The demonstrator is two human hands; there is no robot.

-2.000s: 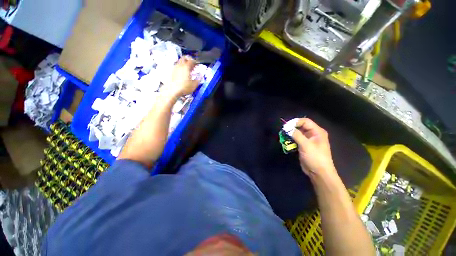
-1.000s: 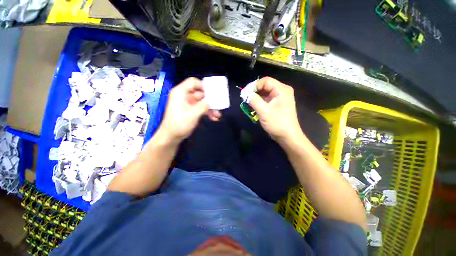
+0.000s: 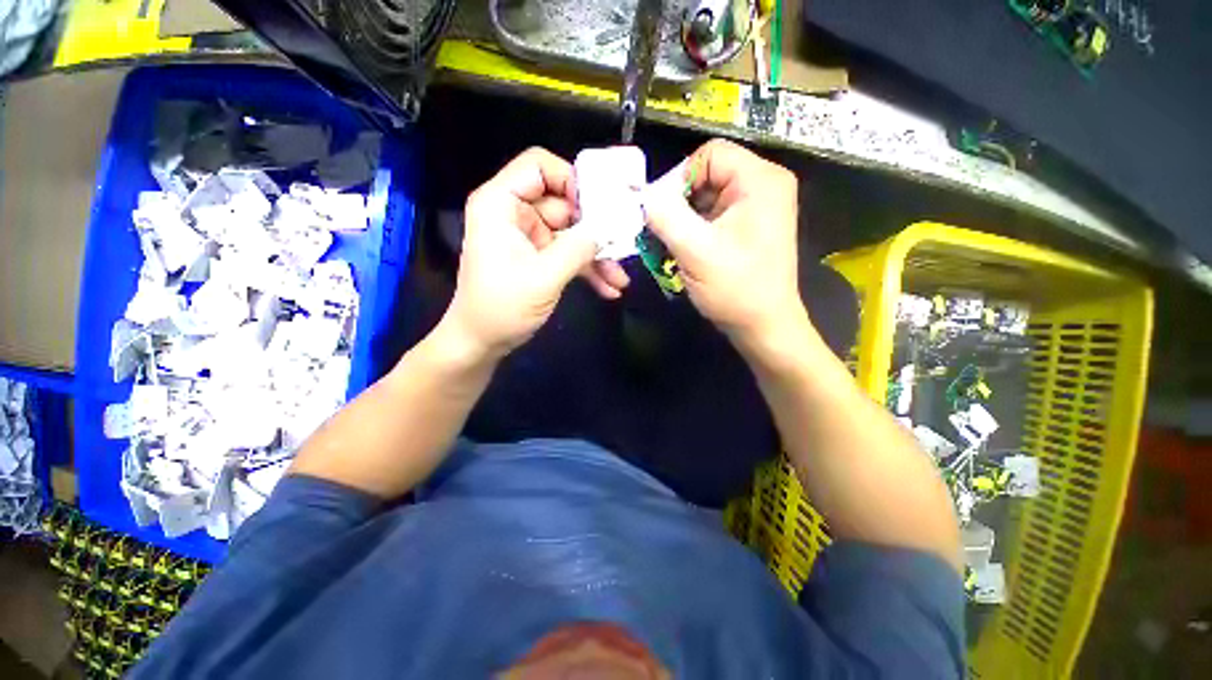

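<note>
My left hand (image 3: 532,246) holds a flat white plug housing (image 3: 611,199) upright by its left edge. My right hand (image 3: 738,239) pinches a small green circuit board (image 3: 661,266) that hangs below its fingertips, with a white part at the fingertips. The two pieces are close together at the housing's right edge; whether they touch cannot be told. The dark shaft of the soldering iron (image 3: 639,80) points down from the bench edge, its tip just above the housing.
A blue bin (image 3: 100,306) of white housings stands left. A yellow basket (image 3: 1130,385) with white and green pieces stands right. A black fan (image 3: 366,47) is at the bench's left, a dark mat (image 3: 957,93) at its right. Stacked boards (image 3: 113,598) lie lower left.
My left hand has come out of the blue bin with a white housing and moved right. My right hand has moved up and left with the board. The hands are now close together below the iron.
</note>
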